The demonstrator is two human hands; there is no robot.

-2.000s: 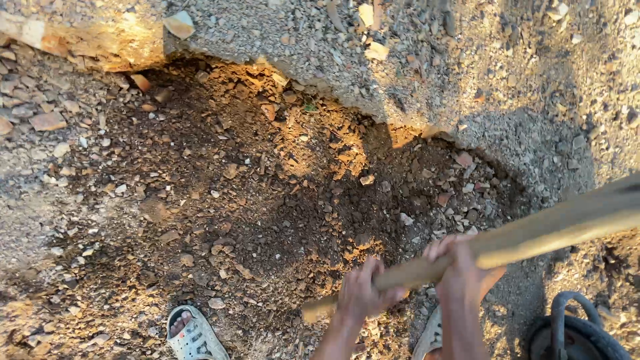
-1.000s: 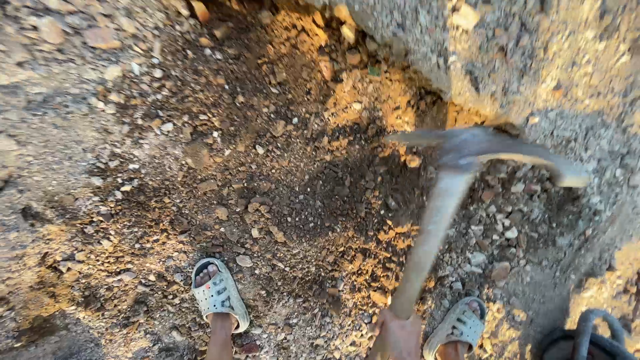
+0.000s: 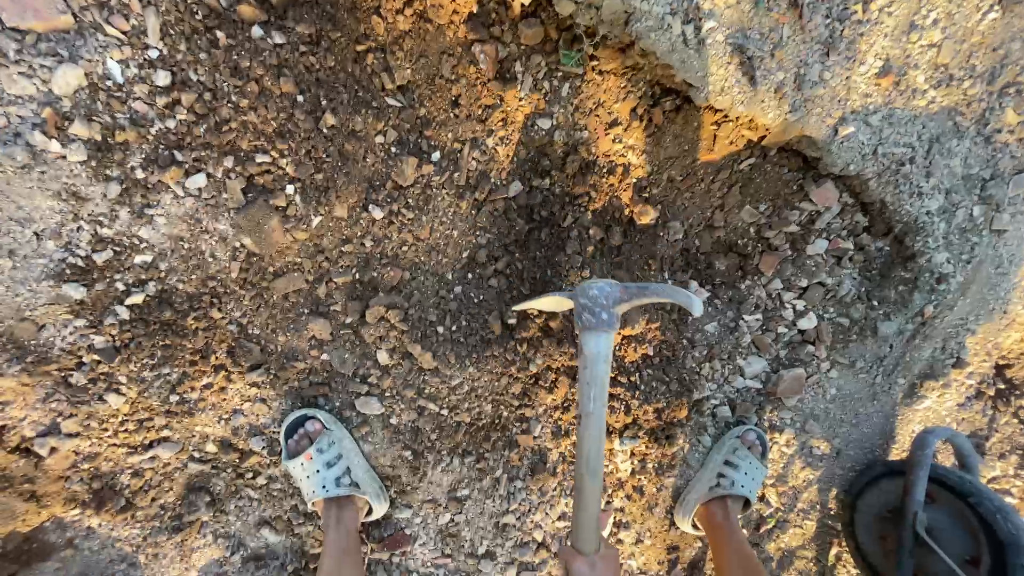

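A pickaxe point(image 3: 596, 308) with a worn metal head and a pale wooden handle stands out from the bottom edge over broken soil. One end of its head is pale and tapers to the left; the other curves to the right. Around the lower handle, at the bottom edge, is one hand, apparently my right hand point(image 3: 590, 562), mostly cut off by the frame. My left hand is out of view. Under and beyond the pickaxe head lies loose dark soil point(image 3: 528, 240) mixed with stones.
My feet, in pale perforated sandals point(image 3: 340, 468) point(image 3: 730, 474), stand on either side of the handle. A dark wheel with a curved metal tube point(image 3: 920, 496) sits at the lower right. A raised, compacted gravel edge point(image 3: 944, 184) borders the dug hollow at the upper right.
Two seconds ago both hands held the handle slanting to the right; now one hand shows at the bottom edge. The pickaxe head, blurred a second ago, now shows sharply, with the handle nearly straight.
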